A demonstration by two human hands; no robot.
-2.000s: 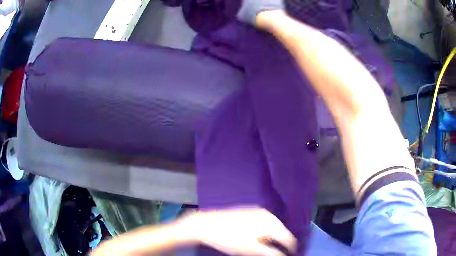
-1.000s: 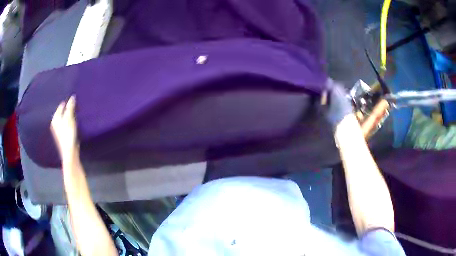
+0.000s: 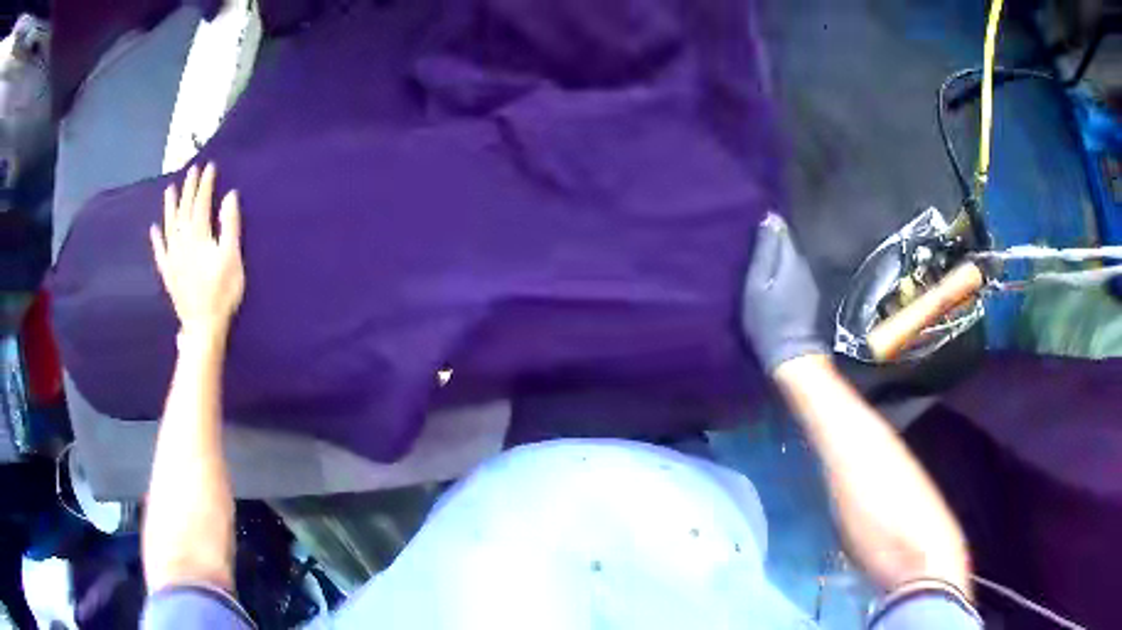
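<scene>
A deep purple garment (image 3: 529, 234) lies spread over the padded purple form (image 3: 105, 283), with folds at the top and a corner hanging over the front edge. A tiny pale button or snap (image 3: 444, 375) shows near that corner. My left hand (image 3: 203, 252), bare, lies flat on the cloth at the left with its fingers apart. My right hand (image 3: 784, 295), in a grey glove, rests at the garment's right edge; its fingertips are partly unclear, so I cannot tell whether it pinches the cloth.
The steam iron (image 3: 923, 295) with its orange-brown handle is parked just right of my right hand, with whitish hoses running right. A yellow hose (image 3: 988, 111) hangs above it. A white strip (image 3: 212, 86) slants at upper left. Dark purple garments (image 3: 1046, 480) lie at lower right.
The garment has gone from bunched at the right to spread along the form, and its front edge has come down nearer me. My left hand has moved slightly right and up.
</scene>
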